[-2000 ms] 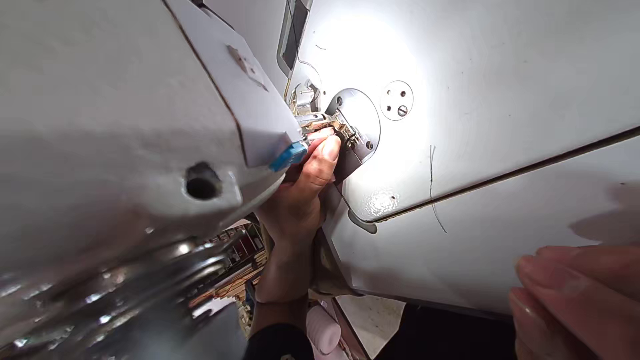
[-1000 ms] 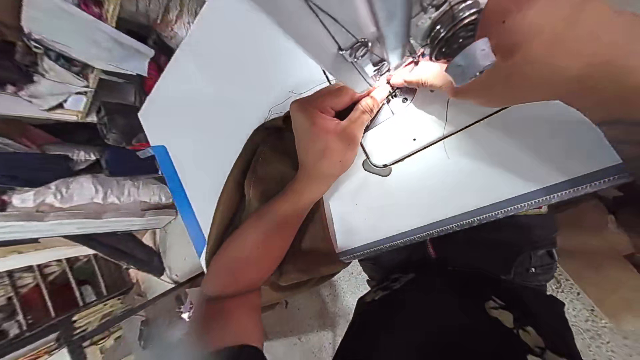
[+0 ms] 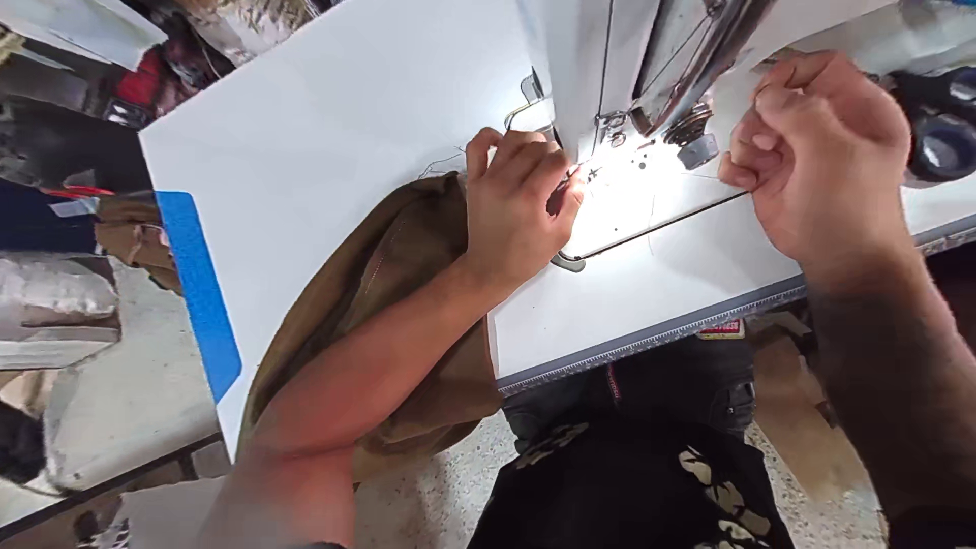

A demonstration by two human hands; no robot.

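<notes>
My left hand (image 3: pixel 518 202) is at the needle area of a white sewing machine (image 3: pixel 576 69), its fingers curled beside the presser foot; whether they pinch anything is hidden. Under my left wrist and forearm lies a brown cloth garment (image 3: pixel 381 282), spread over the table's near edge. To the right of the machine's head, my right hand (image 3: pixel 820 145) is raised with its fingers curled together. A thin thread seems to run from its fingertips toward the needle area. The lamp brightly lights the machine bed (image 3: pixel 648 206).
Black-handled scissors (image 3: pixel 942 145) lie at the right, beyond my right hand. A measuring tape strip (image 3: pixel 648 333) runs along the front edge of the white table (image 3: pixel 343 99). Blue tape (image 3: pixel 200 290) covers its left edge. Piled fabrics (image 3: pixel 57 206) stand at the left.
My right hand has moved from the needle area out to the right. My left hand stays by the presser foot. The view has swung and drawn back from its close look at the needle plate.
</notes>
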